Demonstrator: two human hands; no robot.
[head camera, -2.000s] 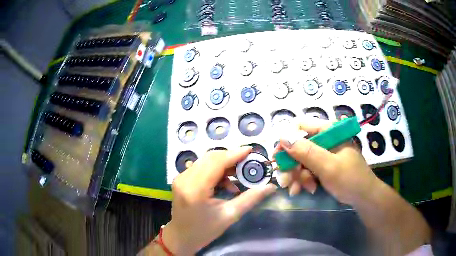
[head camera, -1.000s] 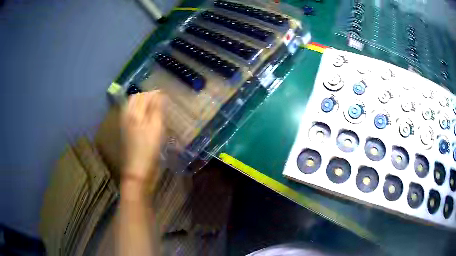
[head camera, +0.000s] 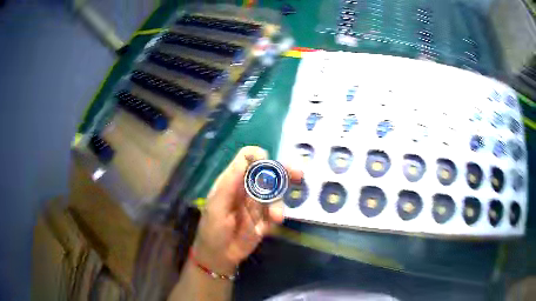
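My left hand (head camera: 232, 214) holds a speaker driver (head camera: 266, 181) between its fingers. The driver's round face points up, with a shiny dark-blue centre and a pale ringed rim. It is held over the near left corner of the white foam tray (head camera: 405, 228). The tray's two near rows show mostly empty black pockets with tan centres. The rows behind hold drivers, some with blue centres, but blurred. My right hand is not visible; a blurred skin-toned patch at the bottom right corner may be part of my right arm.
A clear blister tray (head camera: 147, 167) at the left holds rows of black drivers. Another clear tray (head camera: 388, 29) lies at the far side. Brown cardboard (head camera: 97, 217) stands at the lower left. Yellow tape edges the green mat (head camera: 264, 111).
My left hand has moved from the left blister tray to the foam tray's near left corner, now holding a driver. The right hand and green probe seen two seconds ago are out of view.
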